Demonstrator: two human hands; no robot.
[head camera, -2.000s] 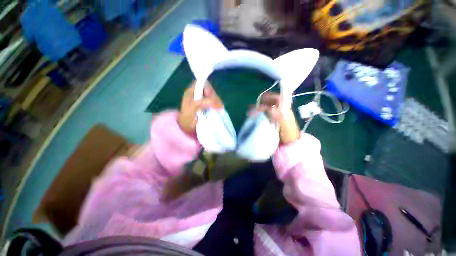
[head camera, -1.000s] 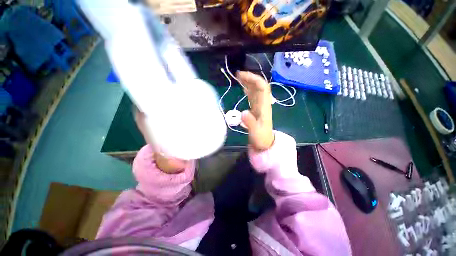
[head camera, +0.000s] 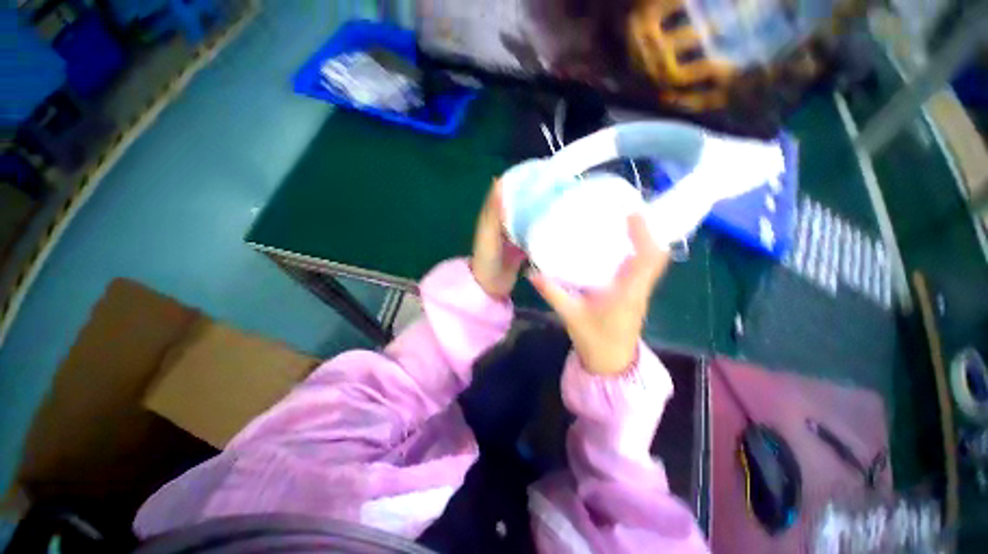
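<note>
White headphones (head camera: 590, 233) with pale-blue padding are held up in front of me over the green bench, tilted with the band toward the upper right and the round cups toward the lower left. A pointed ear shows at the right end. My left hand (head camera: 496, 247) holds the left side of the cups, its fingers partly hidden behind them. My right hand (head camera: 609, 305) grips the near cup from below and the right. The picture is somewhat blurred.
A blue bin (head camera: 381, 81) with a clear bag sits at the far bench corner. A blue tray (head camera: 771, 206) lies behind the headphones. A black mouse (head camera: 769, 476) and a pen (head camera: 843, 446) are on the pink mat (head camera: 802, 400). A brown carton (head camera: 119, 379) is low at the left.
The headphones have moved right and turned, with the band now toward the upper right. My right hand, open and off them a second ago, now holds a cup. The view has shifted.
</note>
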